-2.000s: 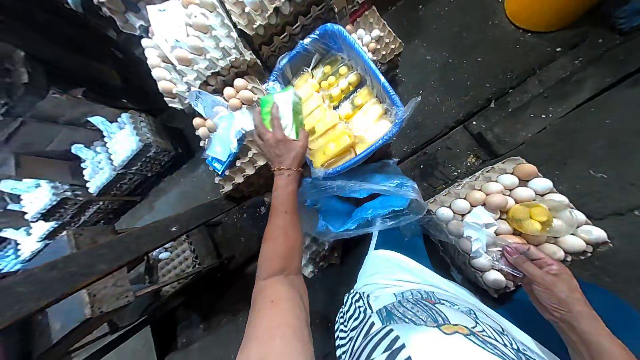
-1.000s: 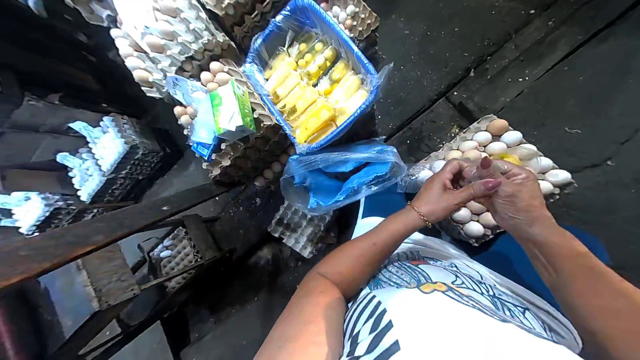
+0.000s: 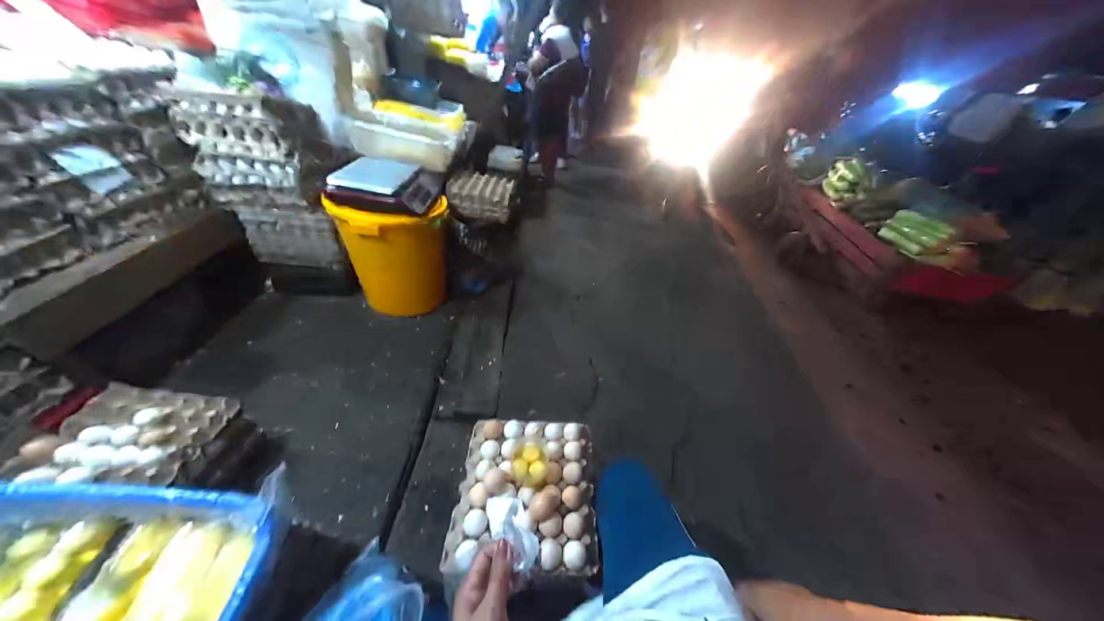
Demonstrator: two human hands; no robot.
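A grey pulp egg tray full of white and brown eggs lies at bottom centre, beside my blue-clad knee. What looks like a small clear plastic bag with several yellow yolks rests on the eggs. At the tray's near end my left hand pinches thin clear plastic, with a white piece like tissue next to it. Bare skin at the bottom edge, right of my shirt, seems to be my right arm; the right hand is out of view.
A blue plastic-lined basket of yellow packs and a blue plastic bag are at lower left. Behind stands a yellow bucket under a scale. Egg trays are stacked left. People stand far off; vegetables are at right.
The view has swung up toward the walkway. Both hands were together over the egg tray one second ago; now only one is at its near end. Two seconds ago my left hand held a green-and-white packet.
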